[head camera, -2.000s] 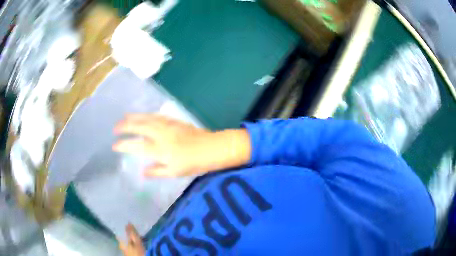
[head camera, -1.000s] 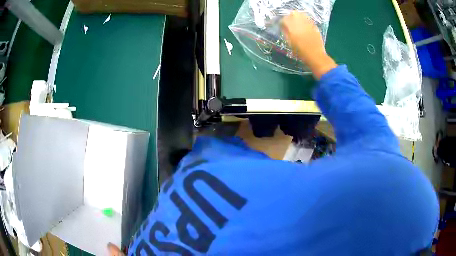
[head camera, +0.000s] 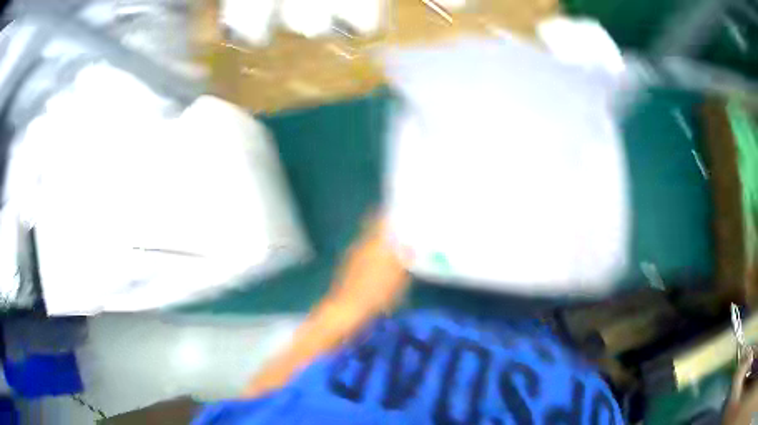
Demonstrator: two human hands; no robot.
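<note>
An open white carton (head camera: 511, 183), badly blurred, stands on the green bench right of centre. A small green item (head camera: 440, 263) shows near its lower left corner. My left hand (head camera: 386, 249) is at the carton's left near corner, gripping its edge; the fingers are blurred and partly hidden. My right hand (head camera: 740, 375) is only a blurred sliver at the right edge, beside a thin whitish strip; its grip cannot be made out.
A pile of white carton blanks (head camera: 158, 199) lies on the bench at left. White parts (head camera: 332, 12) lie on brown cardboard (head camera: 307, 70) at the back. A brown tray with green packs (head camera: 742, 141) is at far right. A blue tote (head camera: 41, 373) is at lower left.
The view has swung left, so the carton now appears right of centre and the blanks show at left. My right hand has gone from over the clear bag to the picture's right edge.
</note>
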